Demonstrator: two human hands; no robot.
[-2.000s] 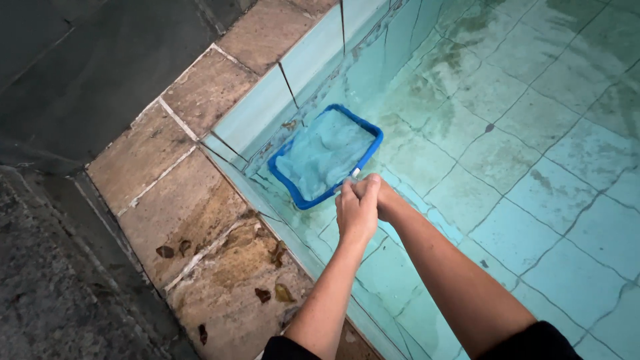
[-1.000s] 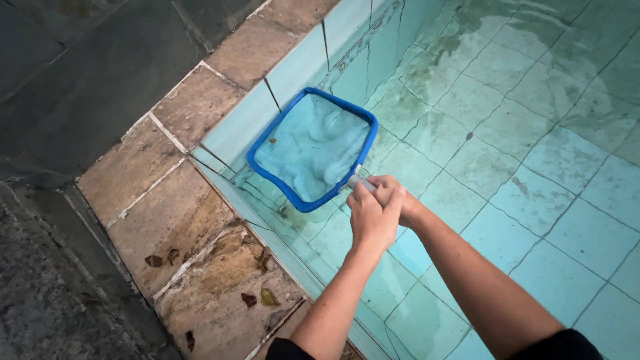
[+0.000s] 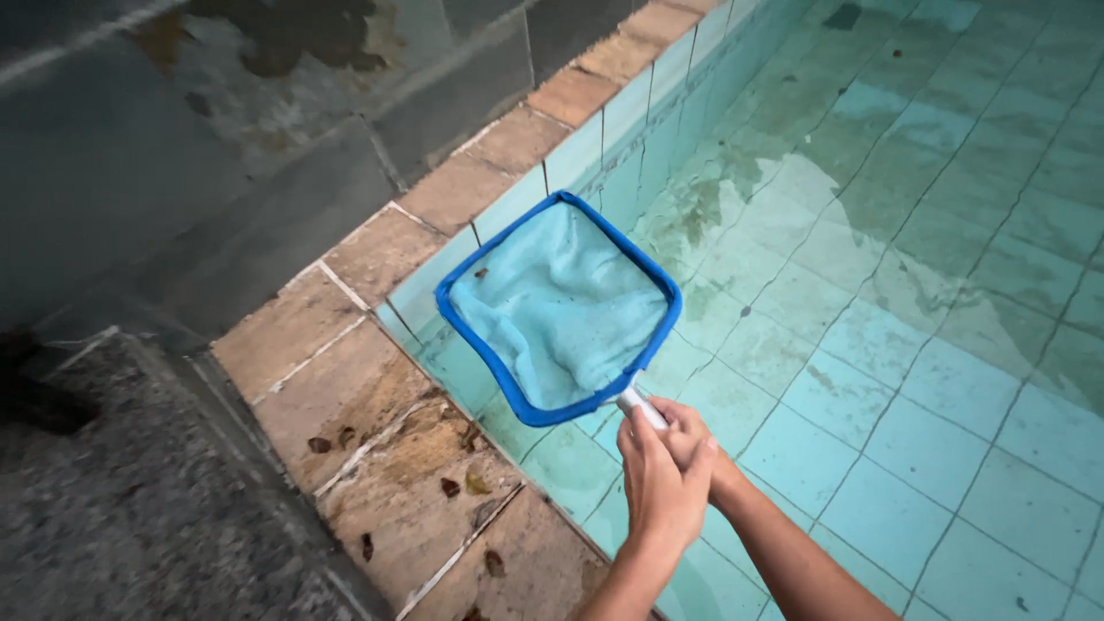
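Both my hands grip the short metal handle (image 3: 642, 407) of a pool skimmer net with a blue frame (image 3: 672, 304). My left hand (image 3: 662, 483) wraps the handle from the near side, and my right hand (image 3: 687, 433) is on it just beyond, partly hidden by the left. The pale blue mesh (image 3: 565, 310) lies in loose folds, with a small brown bit (image 3: 481, 272) on it near the left side of the frame. The net is held over the pool's corner, beside the tiled wall.
Stone coping (image 3: 345, 388) runs along the pool's edge, with several dead leaves (image 3: 449, 487) scattered on it. A dark tiled wall (image 3: 285, 172) rises behind it, and a rough grey ledge (image 3: 129, 492) lies at lower left. Dark debris (image 3: 842, 15) shows in the pool at the top.
The skimmer net was partly in the water two seconds ago and is now lifted above it, held in both hands. The view has shifted to show more of the wall and coping.
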